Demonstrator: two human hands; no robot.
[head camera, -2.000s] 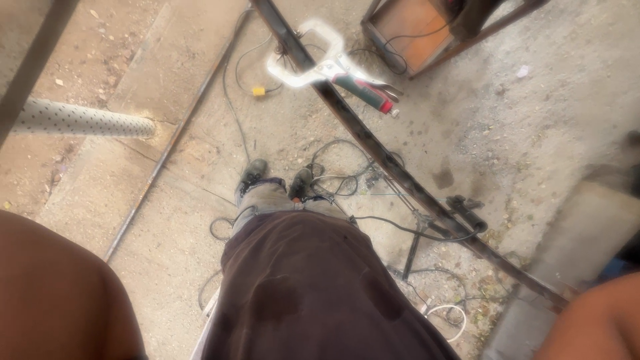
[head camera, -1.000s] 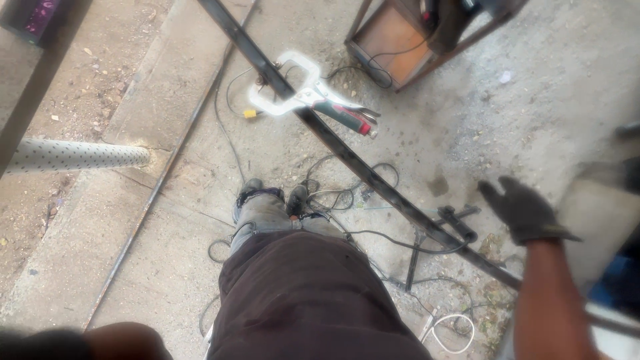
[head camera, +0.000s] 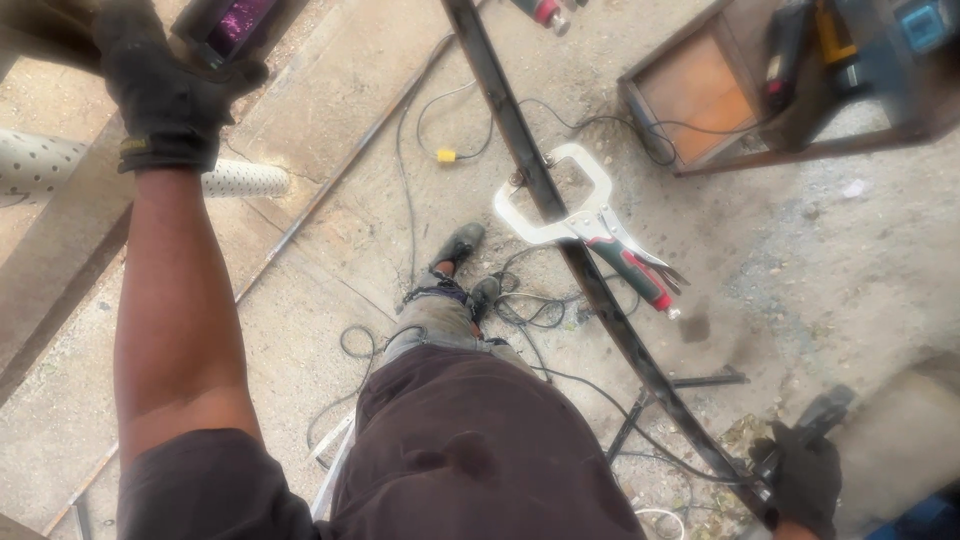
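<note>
My left hand (head camera: 169, 105), in a black work glove, is at the upper left beside a dark welding mask with a purple lens (head camera: 238, 22). Its thumb is spread near the mask's edge; whether the fingers hold it cannot be told. My right hand (head camera: 806, 476), also gloved, closes around a black cabled tool (head camera: 825, 411) at the lower right, by the end of a long dark metal bar (head camera: 607, 300). Silver locking C-clamp pliers (head camera: 600, 217) with red and green grips sit across the bar. Part of another red-tipped plier handle (head camera: 546, 11) shows at the top edge.
A metal frame with an orange-brown panel (head camera: 697, 97) stands upper right, tools on it. Loose cables (head camera: 540, 311) and a yellow plug (head camera: 446, 155) lie on the concrete near my shoes. A perforated white pipe (head camera: 247, 178) and a thin metal rod (head camera: 330, 187) are at left.
My left hand has come into view beside the mask. My right hand, apart from the black cabled tool one second ago, now has hold of it. The view has shifted.
</note>
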